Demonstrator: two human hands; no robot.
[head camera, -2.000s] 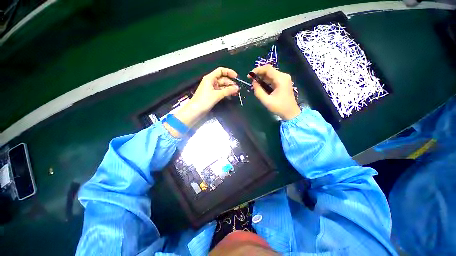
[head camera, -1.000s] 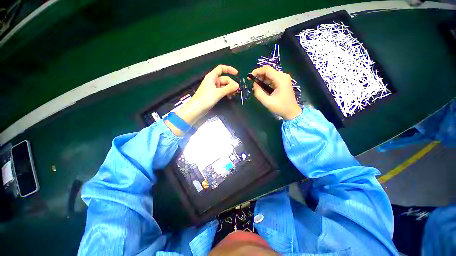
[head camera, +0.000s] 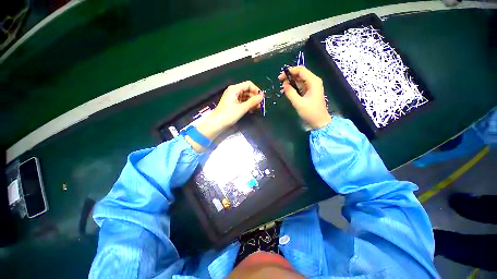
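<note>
My left hand (head camera: 238, 104), with a blue wrist strap (head camera: 197, 136), pinches a thin white strip part (head camera: 264, 103) above the back edge of the parts tray. My right hand (head camera: 307, 97) holds dark tweezers (head camera: 291, 79), just right of my left hand. Small dark bits show between the hands, too small to name. A heap of loose strips (head camera: 301, 58) lies behind and partly under my right hand. The black-rimmed parts tray (head camera: 272, 199) holds a glaring white sheet with small grey, teal and yellow pieces. My left forearm covers part of it.
A black tray (head camera: 373, 126) full of white strips lies to the right. A smartphone (head camera: 33, 187) lies at far left beside a clear plastic bag (head camera: 13, 190). A white rail (head camera: 163, 72) curves behind the bench. Dark legs or shoes of another person show at lower right.
My hands have moved apart. My left hand has moved slightly down, and my right hand with the tweezers has shifted a little up and right. The other person at lower right has shifted.
</note>
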